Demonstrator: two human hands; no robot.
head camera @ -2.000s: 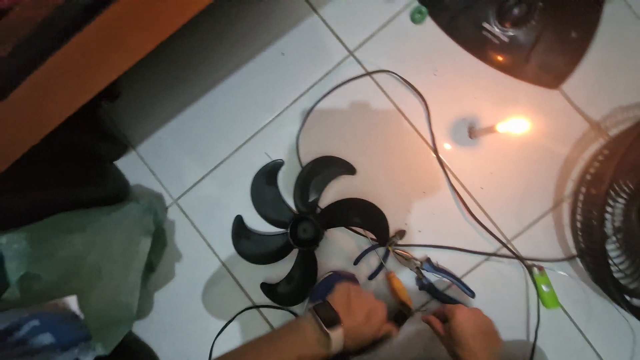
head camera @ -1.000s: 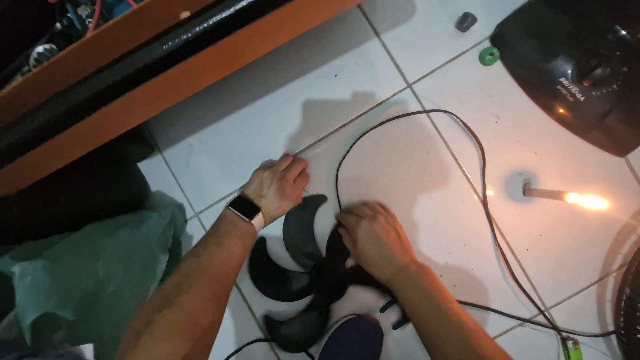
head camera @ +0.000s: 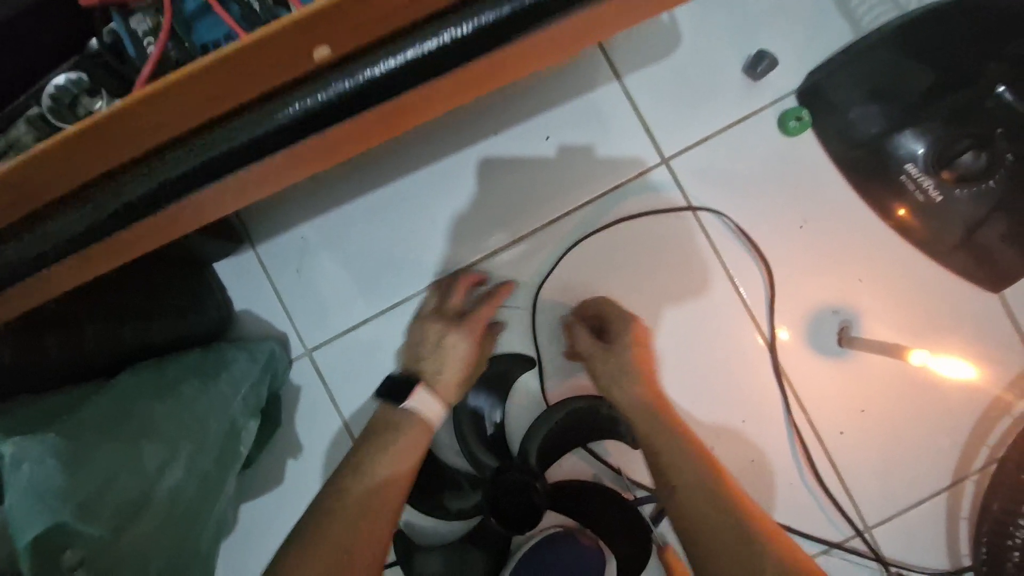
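My left hand (head camera: 454, 332), with a watch on its wrist, is just above the black plastic fan blade (head camera: 516, 500), fingers spread, nothing visible between them. Right of it, my right hand (head camera: 604, 344) is curled inside the loop of the black power cord (head camera: 772, 320); whether its fingertips pinch something small cannot be seen. A thin line shows on the tiles between the hands. The blade lies at the bottom centre, partly behind both forearms. A tool with an orange handle (head camera: 670, 558) shows partly beside my right forearm.
A lit candle (head camera: 880, 346) stands on the tiles at right. Beyond it are a black Britânia fan base (head camera: 920, 136), a green plastic nut (head camera: 794, 121), a dark cap (head camera: 760, 64) and a fan grille (head camera: 1004, 512). An orange-edged shelf (head camera: 320, 56) and a green plastic bag (head camera: 136, 456) are left.
Two seconds ago both hands were low, near the pliers; they are now above the fan blade. Since one second ago my right hand has come off the blade. The view has shifted.
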